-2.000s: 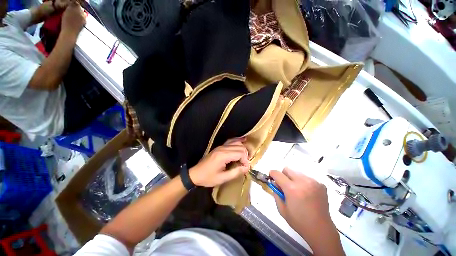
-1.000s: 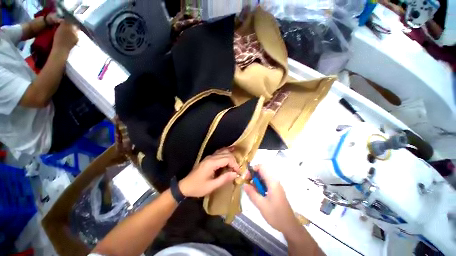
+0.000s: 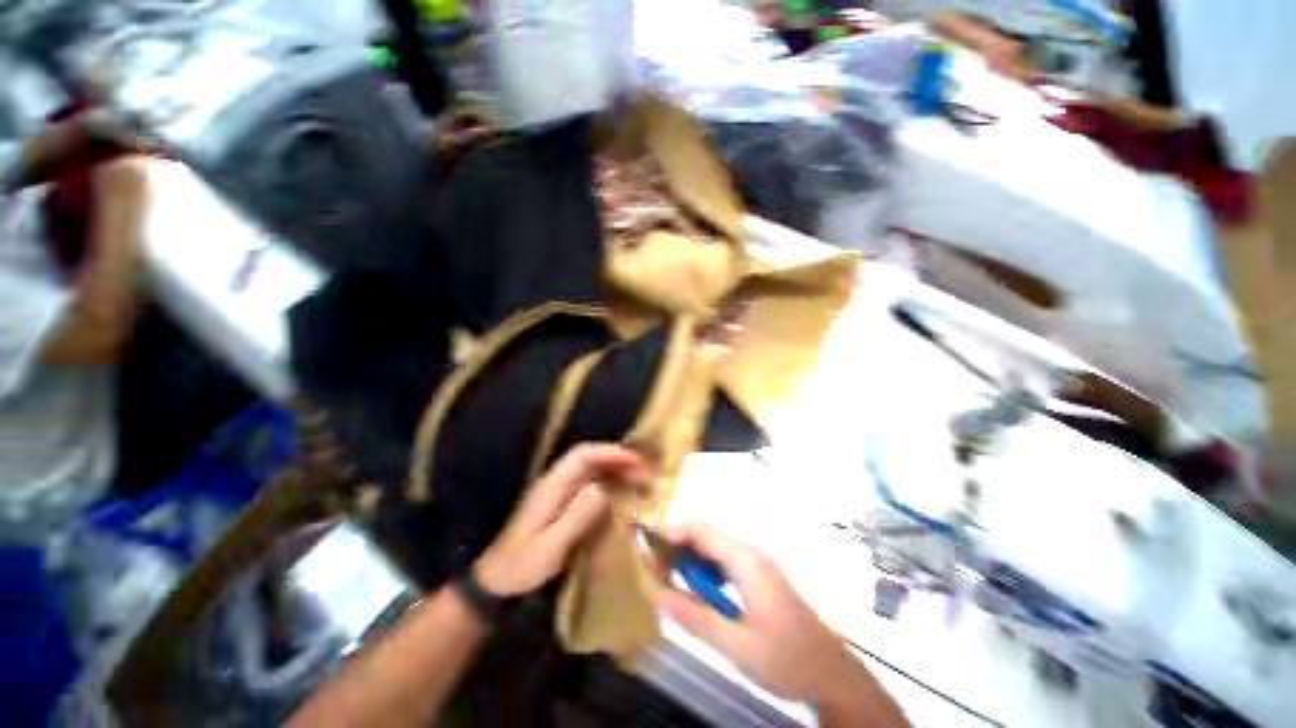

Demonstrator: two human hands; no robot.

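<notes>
The tan and black jacket (image 3: 519, 413) lies over the white table edge, black inner side up with tan bindings across it. My left hand (image 3: 557, 519) grips the tan front edge of the jacket near its lower end. My right hand (image 3: 746, 597) holds the blue-handled pliers (image 3: 699, 579), their dark jaws pointing at the tan edge beside my left fingertips. The frame is blurred, so I cannot tell whether the jaws touch the zipper.
A white sewing machine (image 3: 1123, 498) stands right of the jacket. A black-handled tool (image 3: 938, 339) lies behind it. A carton (image 3: 192, 626) is at lower left. Another person's arm (image 3: 107, 263) shows at far left.
The view has swung up and right, so the jacket and hands appear further left and lower. My left hand has opened slightly along the tan edge; the pliers remain in my right hand.
</notes>
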